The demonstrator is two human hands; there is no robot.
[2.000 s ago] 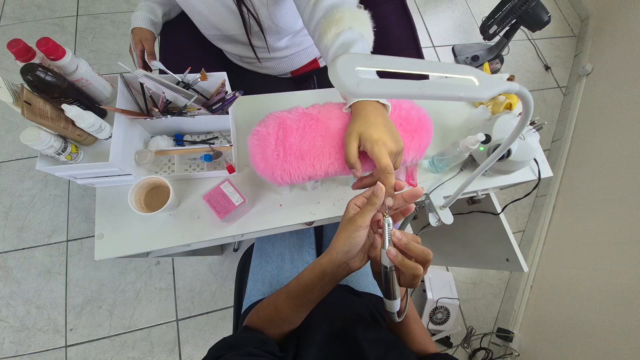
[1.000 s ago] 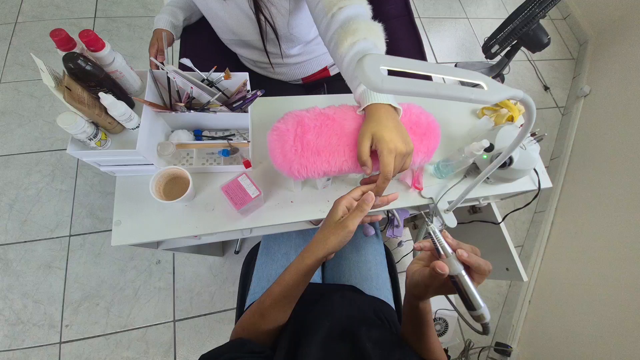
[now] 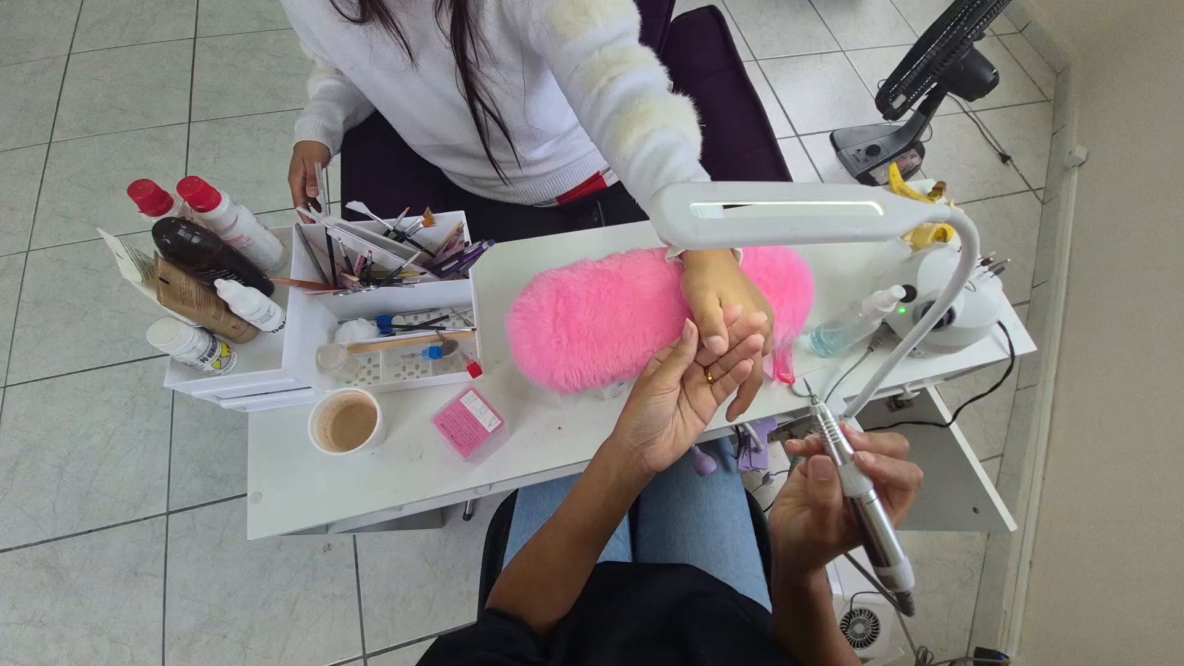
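Note:
My right hand (image 3: 846, 490) is closed around an electric nail drill handpiece (image 3: 860, 495), its thin bit pointing up and left, clear of any nail. My left hand (image 3: 680, 398), palm up with a ring on one finger, touches the fingers of the other person's hand (image 3: 726, 296). Whether it grips them cannot be told. That person's wrist lies across a pink fluffy hand rest (image 3: 592, 319) on the white table (image 3: 546, 444). A lit lamp head (image 3: 786, 213) hangs over the wrist.
A white organizer (image 3: 379, 296) holds brushes and files, with several bottles (image 3: 231, 222) at its left. A cup of brown liquid (image 3: 346, 422) and a pink box (image 3: 469, 423) stand nearby. Right are a spray bottle (image 3: 856, 322), a white device (image 3: 943, 301) and a cable (image 3: 980, 398).
My right hand has moved right with the drill, away from the other person's fingers, where it was two seconds ago. My left hand has stayed by those fingers.

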